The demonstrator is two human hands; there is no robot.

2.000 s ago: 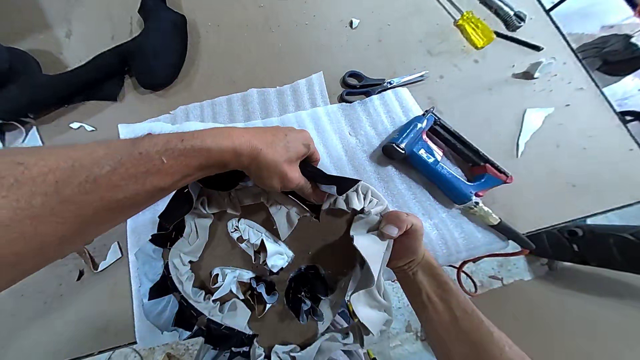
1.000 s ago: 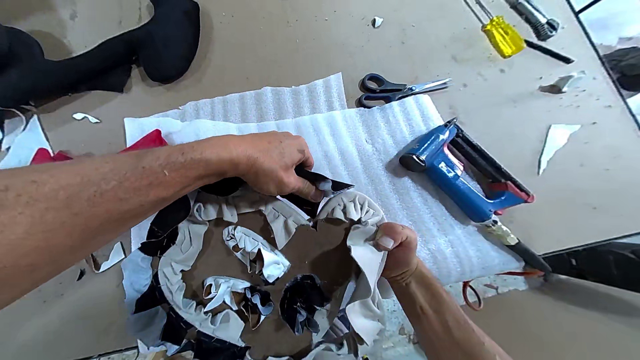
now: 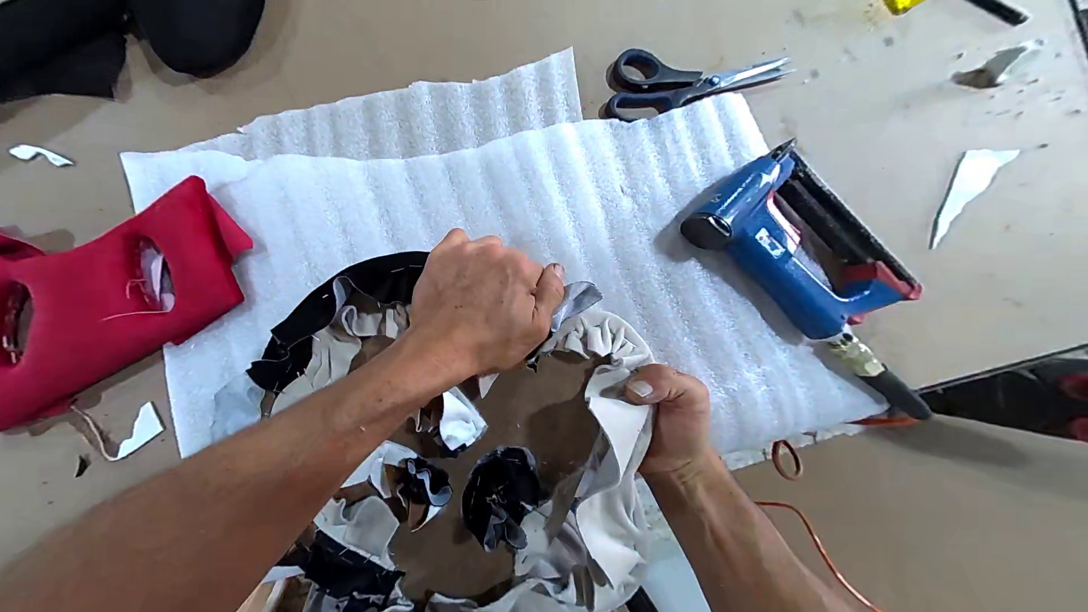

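Note:
My left hand (image 3: 489, 297) is closed in a fist on the black and grey edge fabric (image 3: 578, 302) at the top of a brown panel (image 3: 535, 408). Gathered off-white fabric (image 3: 620, 501) and black fabric (image 3: 302, 319) are folded around the panel's rim. My right hand (image 3: 676, 416) pinches the off-white fabric at the right edge, thumb on top. Gathered fabric tufts, one of them black (image 3: 501, 493), stick out of holes in the panel. A blue pneumatic staple gun (image 3: 765, 246) lies to the upper right, touched by neither hand.
White foam sheet (image 3: 476, 195) lies under the panel. Black-handled scissors (image 3: 680, 81) rest at its back edge. A red fabric-covered piece (image 3: 127, 297) lies left, a black padded piece (image 3: 200, 30) at the upper left. A white scrap (image 3: 969, 187) lies right; an orange hose (image 3: 816, 535) hangs lower right.
My left hand has closed into a fist on the edge fabric, where dark fabric stuck out before. My right hand still pinches the right edge. More of the red piece shows. The view has shifted.

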